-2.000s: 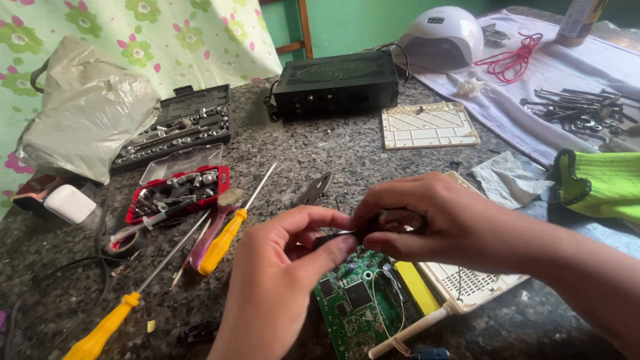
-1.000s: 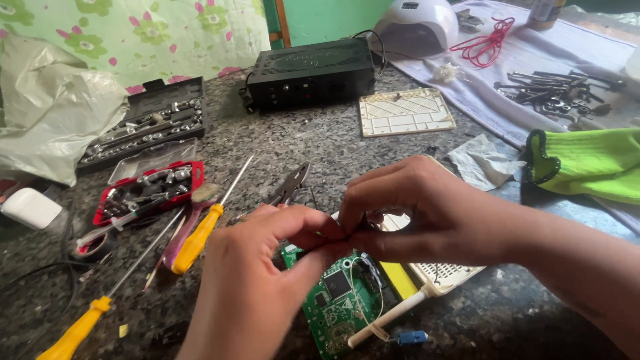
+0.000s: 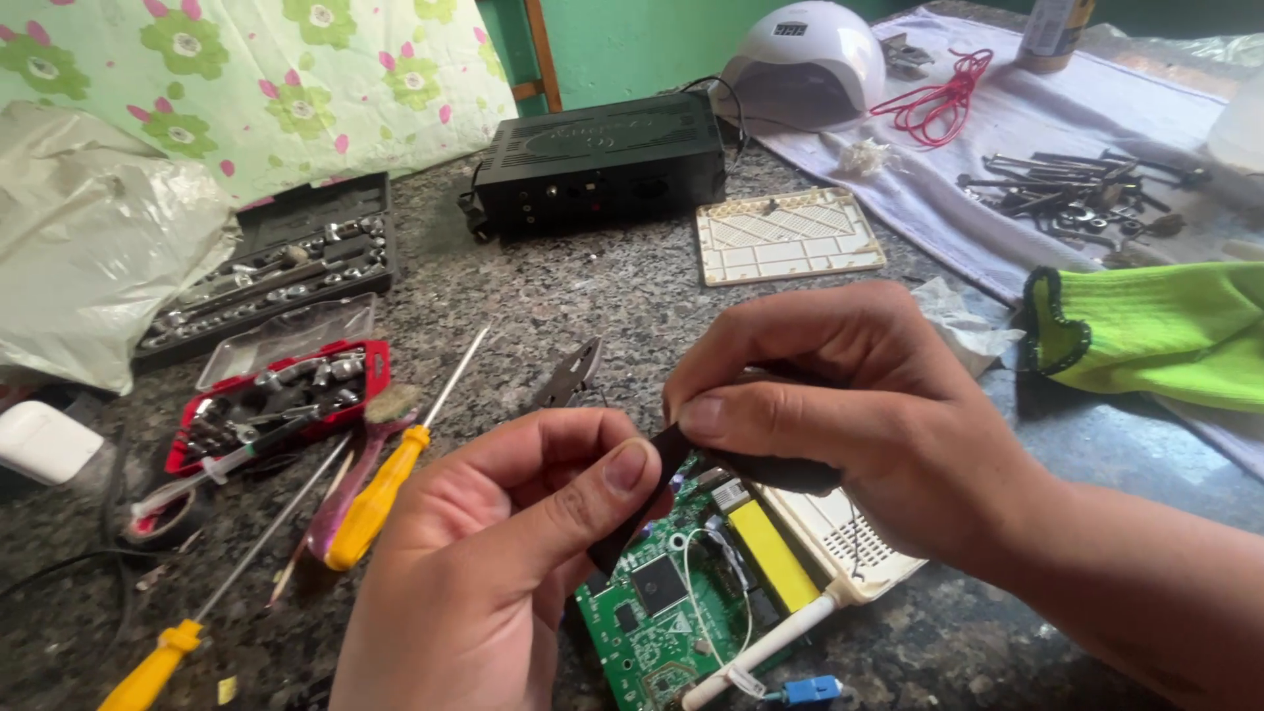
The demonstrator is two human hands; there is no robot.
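Observation:
A dark flat strip (image 3: 632, 518), perhaps tape, is pinched between the thumb and fingers of my left hand (image 3: 533, 523). My right hand (image 3: 849, 425) grips the strip's upper end, its fingers curled over a dark object that is mostly hidden. Below both hands lies a green circuit board (image 3: 632, 642) with a yellow block (image 3: 772, 555), a thin white wire and a white antenna (image 3: 760, 657). Beside the board is an off-white vented plastic housing (image 3: 874, 553). A blue fibre connector (image 3: 812, 689) sits near the antenna. Pliers (image 3: 568, 373) lie behind my left hand, partly hidden.
Left are yellow-handled screwdrivers (image 3: 375, 504), a brush (image 3: 341, 494), a red socket case (image 3: 375, 370) and a black socket set (image 3: 385, 262). Behind stand a black box (image 3: 602, 168) and a ribbed cover (image 3: 790, 242). Right are bolts (image 3: 1076, 188) on a cloth and a green glove (image 3: 1165, 331).
My hands have drawn slightly apart, and more of the dark strip shows between them. The objects on the counter have stayed in place.

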